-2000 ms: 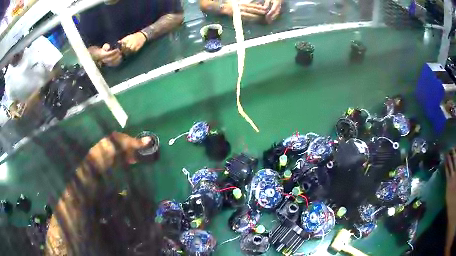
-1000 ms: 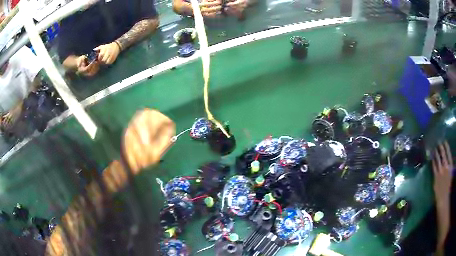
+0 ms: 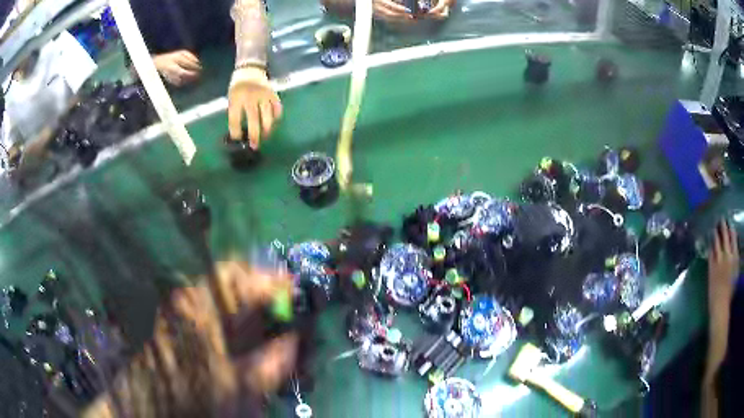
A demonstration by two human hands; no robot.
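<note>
My left hand (image 3: 232,290) is large and badly blurred at the lower left. Its fingers are around a dark unit (image 3: 298,326) with a green-yellow piece at its side. A white lead with a ring end (image 3: 303,410) hangs below it. More blurred skin shows just under the unit; I cannot tell whether it is part of the same hand or my right hand. Blue-and-white circuit boards (image 3: 405,273) and black ribbed housings (image 3: 439,353) lie heaped to the right. A round black unit (image 3: 314,175) stands upright beyond the hand.
Another person's hand (image 3: 253,106) is on a dark unit (image 3: 242,153) across the green worktop (image 3: 457,114). A yellow strap (image 3: 352,122) hangs over the middle. A yellow-headed hammer (image 3: 546,377) lies at the lower right. A hand (image 3: 722,245) rests by the right edge, near a blue box (image 3: 685,155).
My blurred hand has moved down and now has a unit in it. The board with the white lead has left its place. An upright unit and the other person's reaching hand have appeared.
</note>
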